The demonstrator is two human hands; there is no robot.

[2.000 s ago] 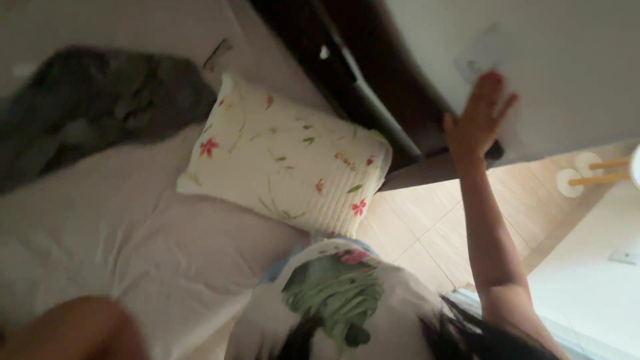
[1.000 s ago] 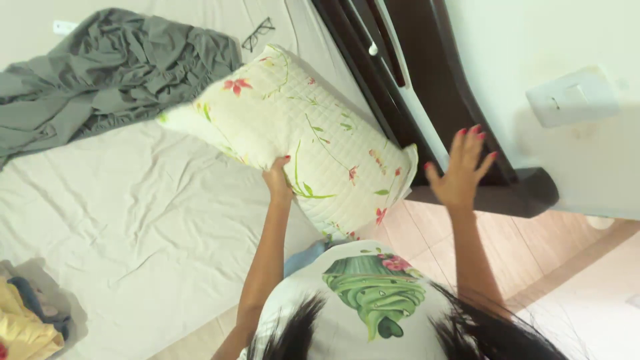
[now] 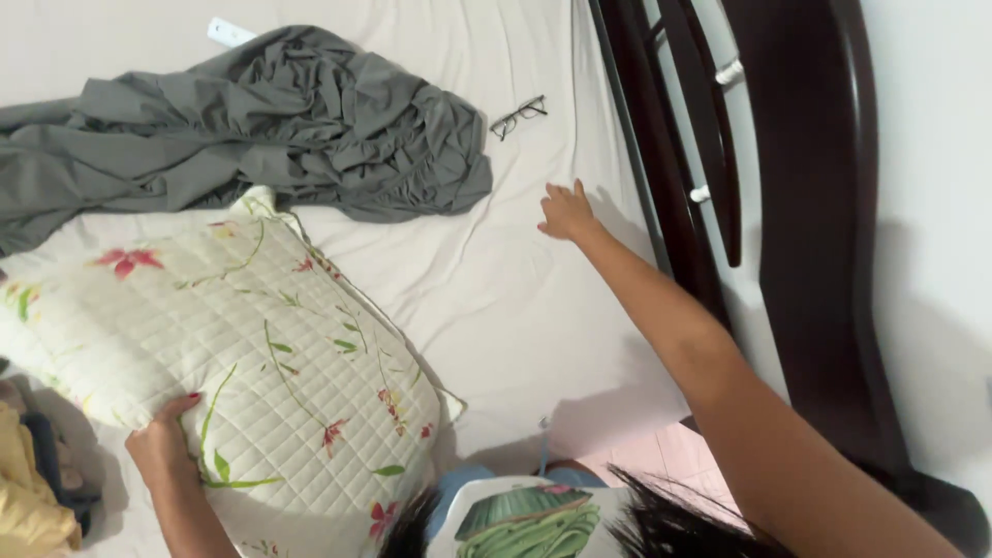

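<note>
A quilted pillow (image 3: pixel 294 356) with a floral print fills the lower left of the head view. My left hand (image 3: pixel 167 446) grips its lower left edge, thumb on top and the other fingers hidden beneath. My right hand (image 3: pixel 567 211) is over the pale bed sheet (image 3: pixel 527 310) with nothing in it, its fingers apart and partly bent. Beyond that hand lies a pair of dark-framed eyeglasses (image 3: pixel 518 118). Bunched grey fabric (image 3: pixel 310 132) spreads across the bed behind the pillow.
A dark wooden headboard (image 3: pixel 814 232) stands along the right, beside a white wall (image 3: pixel 930 155). A white remote control or similar object (image 3: pixel 230 32) lies past the grey fabric. Yellow and dark cloths (image 3: pixel 31 480) are at the lower left. Tiled floor (image 3: pixel 666 457) shows below the bed's edge.
The pillow, in my left hand, has moved left, away from the headboard. My right hand has moved from near the wall and headboard to above the sheet.
</note>
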